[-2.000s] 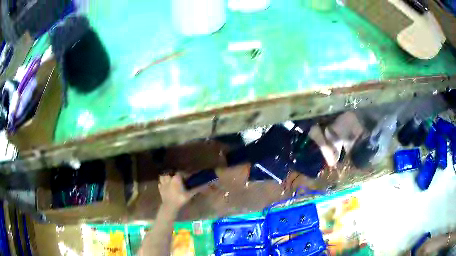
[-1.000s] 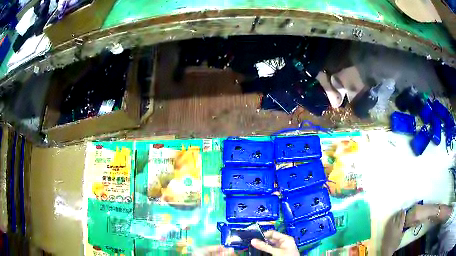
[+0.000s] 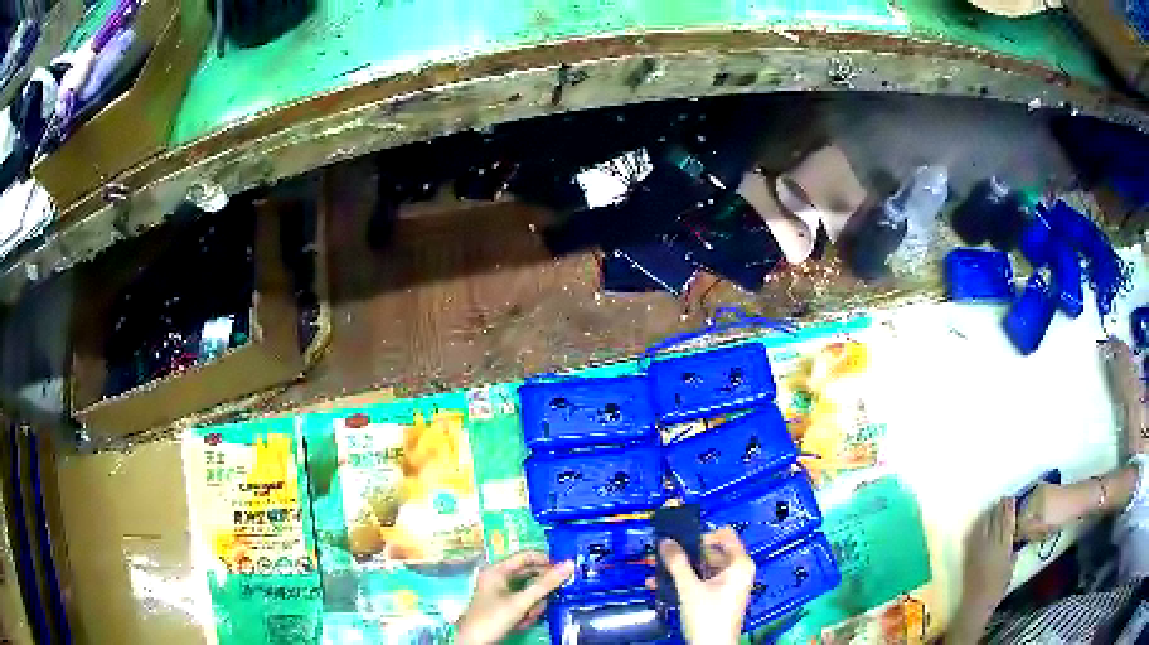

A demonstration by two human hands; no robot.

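Blue housings [image 3: 586, 411] lie in two columns on the printed mat, with small dark spots on their open faces. My right hand [image 3: 713, 587] grips a dark rectangular panel [image 3: 678, 534] upright over the third housing of the left column [image 3: 580, 544]. A thin reddish line, perhaps a wire, crosses that housing. My left hand [image 3: 514, 597] is at the housing's left end, fingertips touching its edge; whether it pinches anything is unclear. The lowest left housing [image 3: 610, 624] has a shiny dark face and is partly cut off by the picture's bottom edge.
The printed mat [image 3: 258, 517] covers the bench. Under the green-topped shelf [image 3: 504, 63] are a parts carton [image 3: 189, 401] at left and a dark panel pile [image 3: 649, 267]. At right are more blue housings [image 3: 979, 275] and another person's hand [image 3: 1065, 507].
My hands have moved up from the lowest left housing to the one above it. The lowest one now shows a shiny dark face. The view has shifted and tilted slightly.
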